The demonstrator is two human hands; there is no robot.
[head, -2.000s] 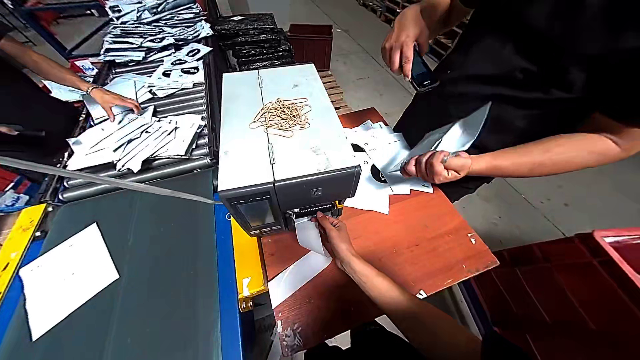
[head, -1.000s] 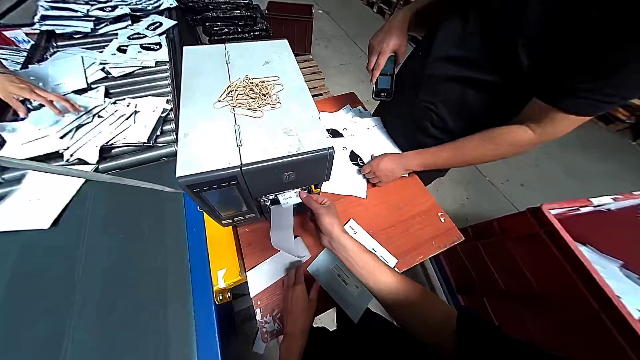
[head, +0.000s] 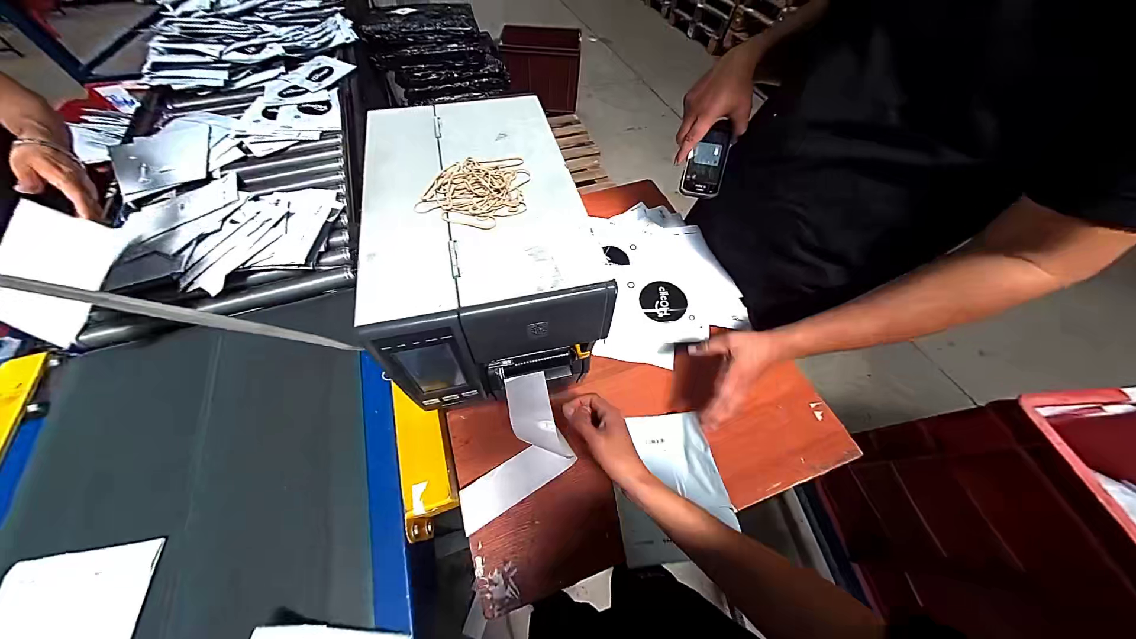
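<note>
A grey label printer stands on a red-brown wooden table, with a bunch of rubber bands on its lid. A strip of label backing hangs from its slot and folds onto the table. My right hand is just right of the strip, fingers curled; whether it pinches a label cannot be told. My right forearm passes over a pale plastic mailing bag with printing on it. My left hand is out of view. White mailing bags with black round logos lie right of the printer.
A co-worker's blurred hand is close to my right hand; their other holds a handheld device. At left, another person's hand is above mailers on a roller conveyor. A dark belt runs alongside. Red crates stand right.
My right hand has drawn back from the printer's slot. My left hand, low by the table a second ago, is out of view. The co-worker's near hand has moved off the logo bags toward me.
</note>
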